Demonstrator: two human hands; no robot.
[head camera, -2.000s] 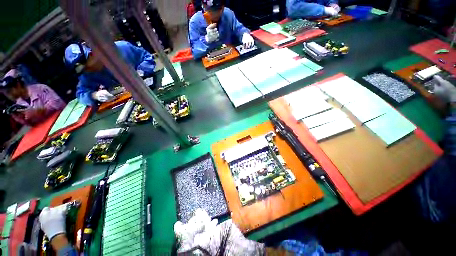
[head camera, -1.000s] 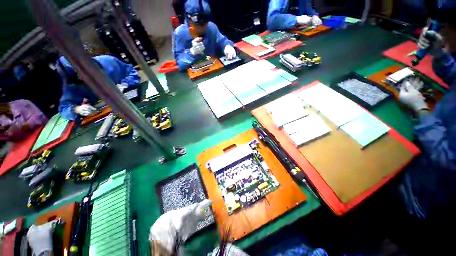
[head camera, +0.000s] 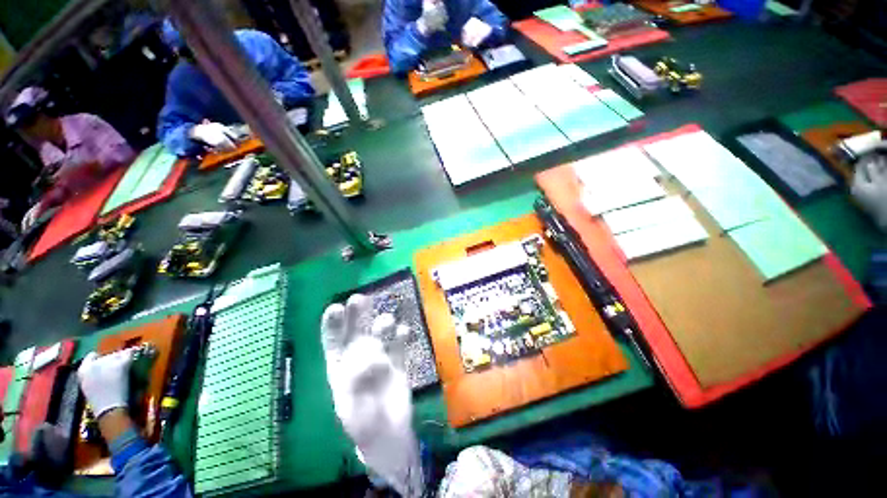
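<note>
A green circuit board (head camera: 511, 311) with a pale bar along its far edge lies in the orange-brown fixture (head camera: 535, 384). The black screw tray (head camera: 418, 336) is left of the fixture, full of tiny silvery screws. My left hand (head camera: 370, 374), in a white glove, reaches over the tray and hides much of it. Its fingers look extended; whether it holds a screw cannot be seen. White patterned fabric, apparently my right hand's glove (head camera: 501, 475), is cut off by the bottom edge, its fingers unclear. A black electric screwdriver (head camera: 588, 272) lies right of the fixture.
A row of pale green strips (head camera: 241, 389) and a dark marker (head camera: 287, 384) lie left of the tray. A red-edged brown board (head camera: 720, 331) with pale sheets is at right. A metal post (head camera: 282, 136) stands beyond the fixture. Assemblies (head camera: 199, 243) stand far left; other workers sit around.
My left hand has reached farther forward over the tray, its fingers now visible. The view has shifted since one second ago. The circuit board remains in the fixture.
</note>
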